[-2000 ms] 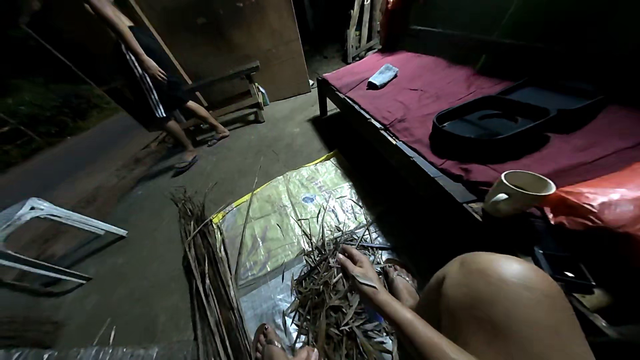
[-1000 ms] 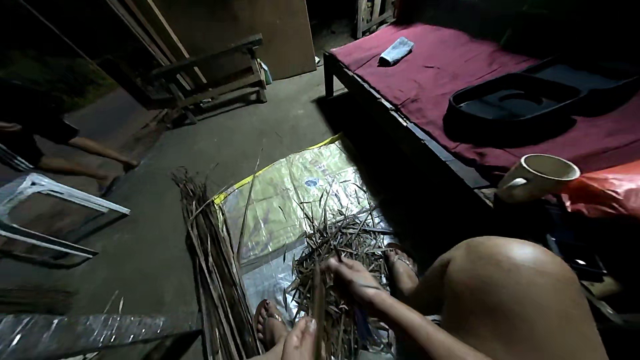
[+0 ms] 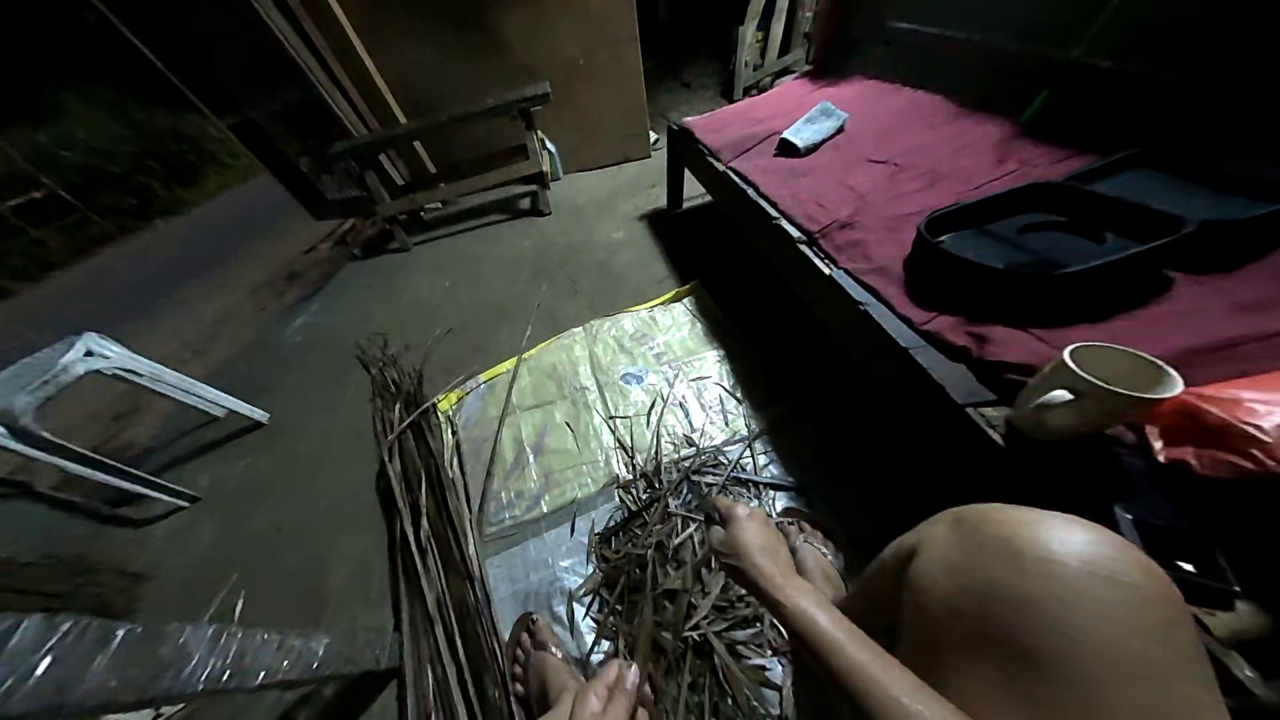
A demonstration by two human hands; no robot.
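A loose heap of dried leaf strips (image 3: 680, 590) lies on a yellow-edged plastic sheet (image 3: 560, 420) between my feet. At the bottom edge, my left hand (image 3: 608, 692) has its fingers around dried leaf strips that rise from its fingertips. My right hand (image 3: 745, 538) is over the right side of the heap with fingers curled; something dark shows at the fingertips, too unclear to name. Long dried leaves (image 3: 425, 540) lie in a bundle left of the sheet.
A bench or low bed with a red cloth (image 3: 870, 180) stands to the right, bearing a black open case (image 3: 1050, 235) and a folded cloth (image 3: 814, 127). A mug (image 3: 1095, 390) and red plastic bag (image 3: 1225, 425) are near my knee. A white plastic stool (image 3: 110, 400) is left; a wooden bench (image 3: 460, 180) stands behind.
The other person, seen walking at the left earlier, is out of view. My right hand has moved away from my left hand, toward the upper part of the heap, since one second ago.
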